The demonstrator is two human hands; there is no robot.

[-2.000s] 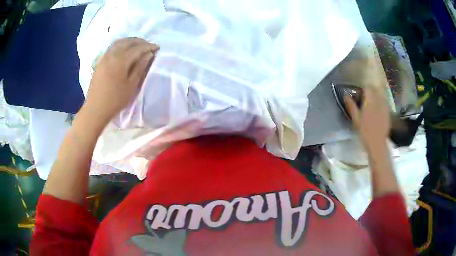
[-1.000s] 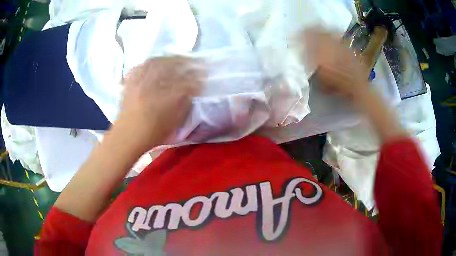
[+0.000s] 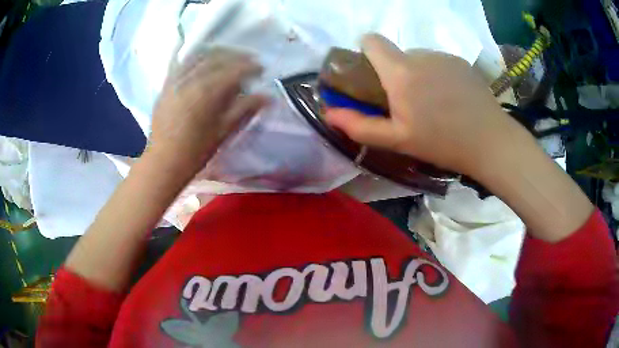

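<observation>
A thin white garment [image 3: 271, 146] lies over the middle of the board in front of me, pinkish and creased at its near edge. My right hand [image 3: 424, 109] is shut on the brown handle of the steam iron [image 3: 400, 166], which has a blue part. The iron's dark, shiny body is over the garment, with its tip pointing to the upper left. Whether it presses on the cloth cannot be told. My left hand [image 3: 203, 102] is blurred over the garment, left of the iron's tip. Its fingers are bent, and their hold on the cloth is unclear.
The navy pressing board [image 3: 64, 75] shows at the left. White cloth [image 3: 74, 194] hangs below it, and crumpled white cloth [image 3: 475, 238] lies at the lower right. A yellow-and-black hose [image 3: 526, 60] runs at the upper right. Yellow bars [image 3: 30, 291] show low at the left.
My right hand, empty and blurred one second ago, has taken hold of the iron, which is now over the garment. My left hand has moved slightly left and up.
</observation>
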